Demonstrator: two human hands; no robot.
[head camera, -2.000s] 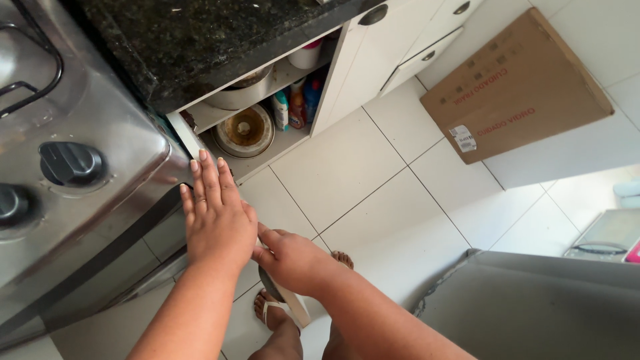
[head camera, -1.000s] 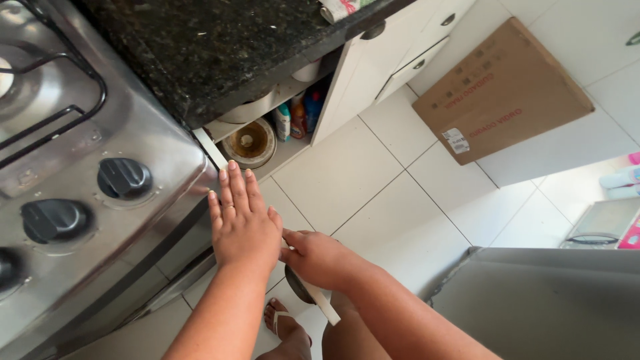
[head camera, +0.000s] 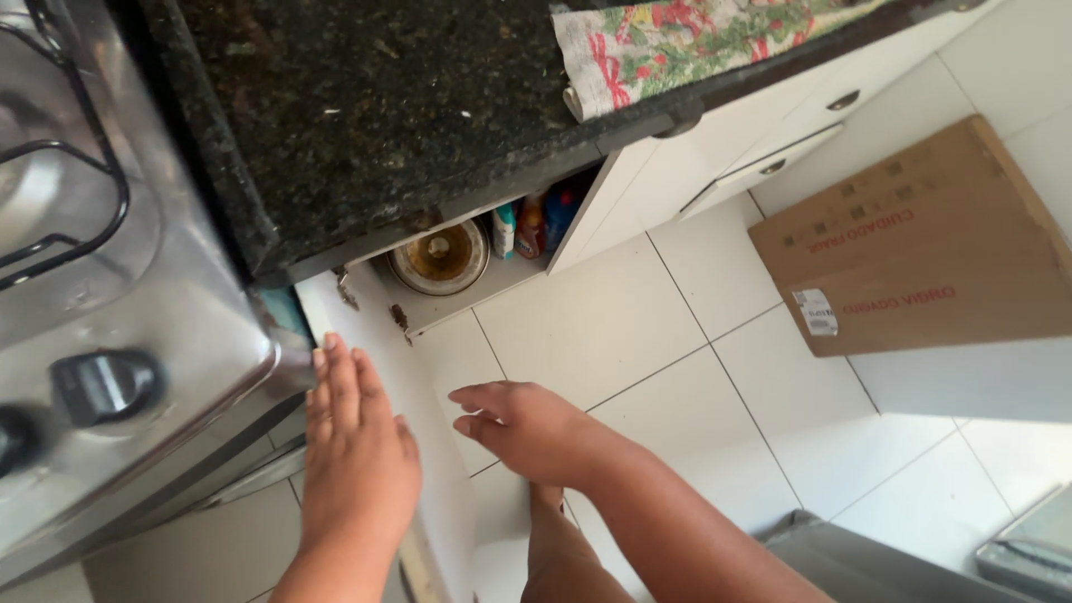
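My left hand (head camera: 360, 452) lies flat, palm toward the outer face of a white cabinet door (head camera: 419, 469) beside the stove, its fingertips near the door's upper edge. My right hand (head camera: 519, 427) is to the right of the door, thumb and fingers apart, holding nothing. Behind the hands, the cabinet's shelf (head camera: 494, 289) shows, bearing a round container with a clear lid (head camera: 439, 256) and several bottles (head camera: 529, 226). Metal hinges (head camera: 345, 287) show at the door's base.
The steel stove (head camera: 201, 377) with black knobs stands at left. A black granite countertop (head camera: 377, 109) with a floral cloth (head camera: 653, 50) overhangs the cabinet. A cardboard box (head camera: 921, 243) leans at right; a grey surface (head camera: 854, 553) is at lower right.
My right hand has come off the door's edge and its fingers have spread. The door's inner face and hinges now show. The view has shifted toward the countertop, with more of the cloth visible.
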